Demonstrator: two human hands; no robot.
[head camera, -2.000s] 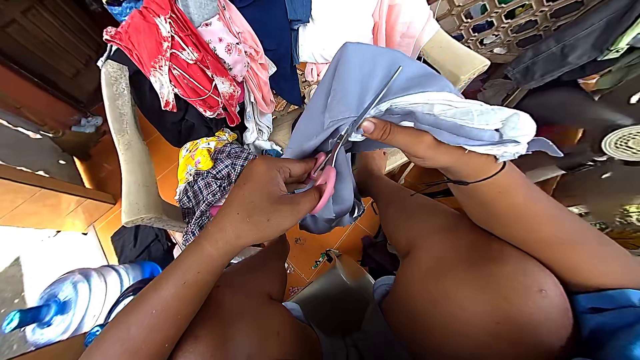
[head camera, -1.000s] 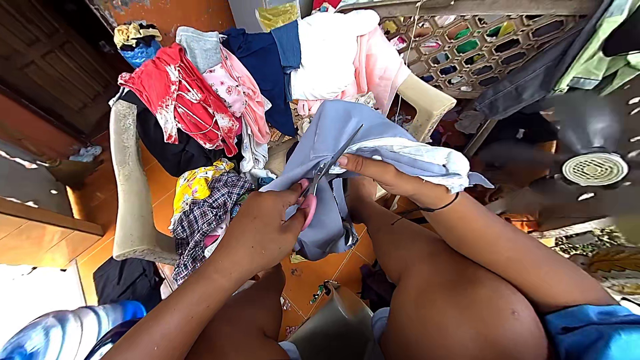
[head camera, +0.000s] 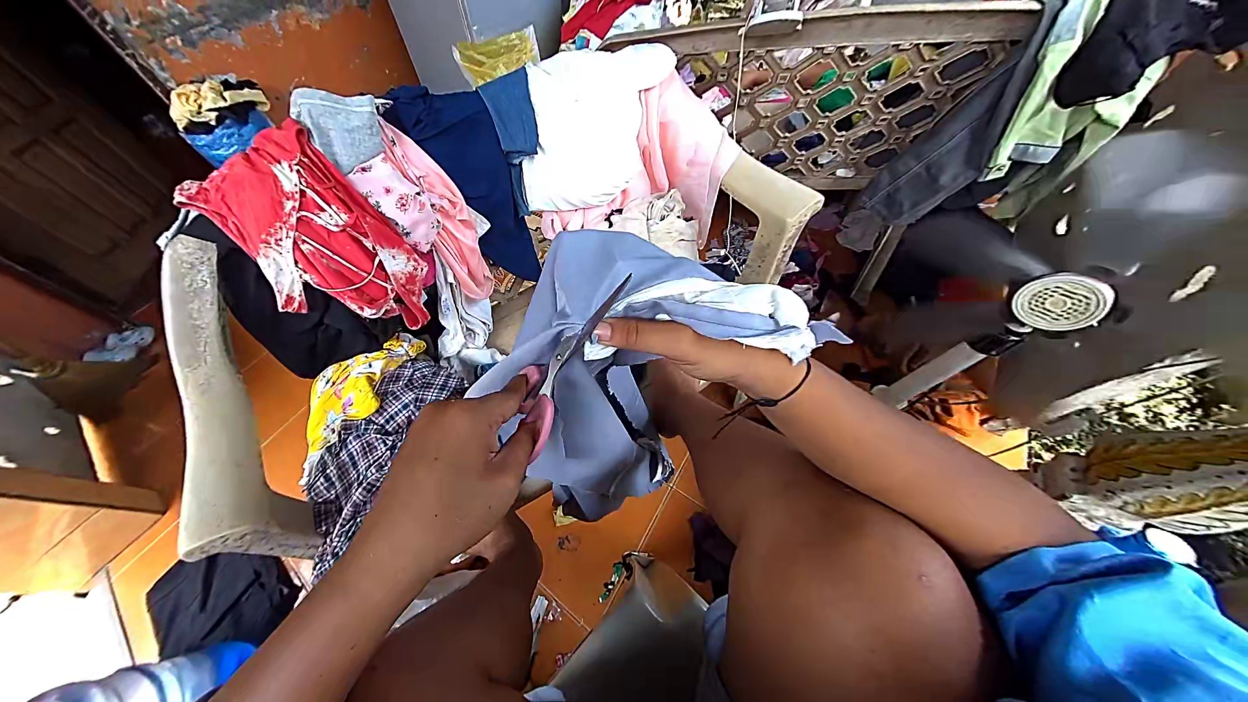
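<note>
My left hand (head camera: 463, 448) is closed on the pink handles of a pair of scissors (head camera: 565, 359). The metal blades point up and to the right over a grey-blue fabric garment (head camera: 585, 429). My right hand (head camera: 673, 349) grips the garment and its white inner cloth (head camera: 721, 294) just right of the blades, thumb on top. The garment hangs down between the hands, above my knees. Whether the blades are parted is hard to tell. A thin dark band circles my right wrist.
A pale plastic chair (head camera: 210, 390) ahead bears a red garment (head camera: 312, 219), a white cloth (head camera: 585, 122) and a plaid cloth (head camera: 366, 453). A fan (head camera: 1061, 300) stands at right. A lattice panel (head camera: 829, 97) is behind, and orange tiles (head camera: 575, 575) lie below.
The view has shifted, showing more of the area behind the chair. Both hands keep hold of the scissors and garment; the pink handles are less spread than two seconds ago.
</note>
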